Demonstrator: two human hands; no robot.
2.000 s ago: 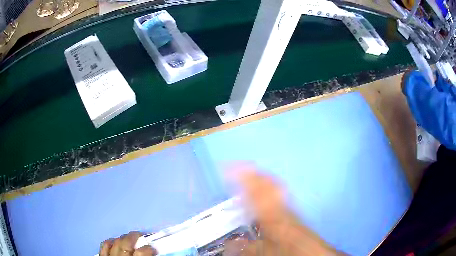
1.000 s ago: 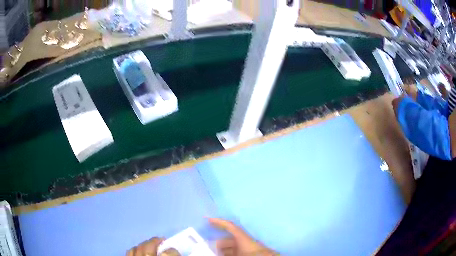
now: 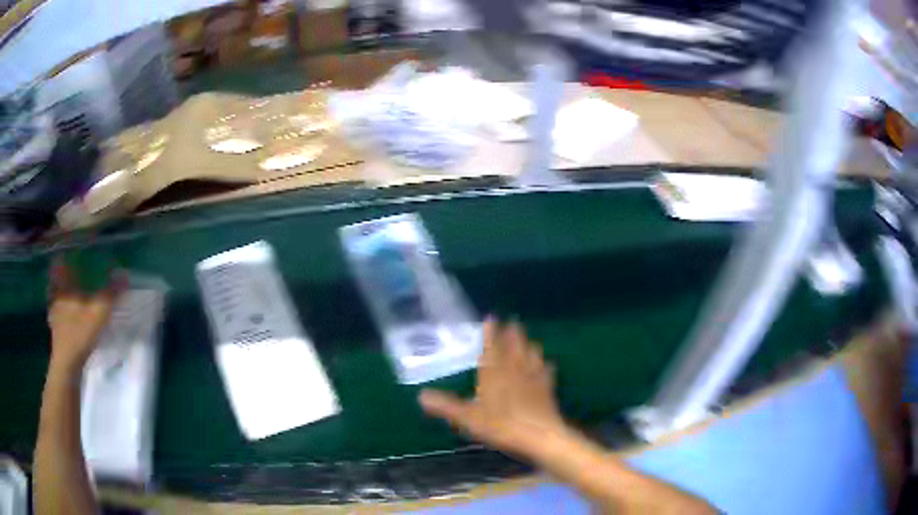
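Observation:
A white tray (image 3: 438,347) with a light-blue slip and a dark part in it lies on the green belt. My right hand (image 3: 508,387) is open beside the tray's near right end, its fingertips close to the edge; contact cannot be told. A white printed carton (image 3: 277,382) lies left of the tray. Another white box (image 3: 123,392) lies further left. My left hand (image 3: 83,312) is at that box's upper left corner, blurred, fingers apart, with the forearm alongside the box.
A white post (image 3: 755,292) stands at the belt's near edge on the right. A further white box (image 3: 713,196) lies on the belt behind it. Beyond the belt are a clear plastic bag (image 3: 418,126) and gold pieces (image 3: 292,156) on cardboard. The blue mat (image 3: 775,448) shows at the lower right.
The view has swung up and left. My hands have left the white item low over the mat and are now over the belt, spread apart. A box beside my left hand has come into view.

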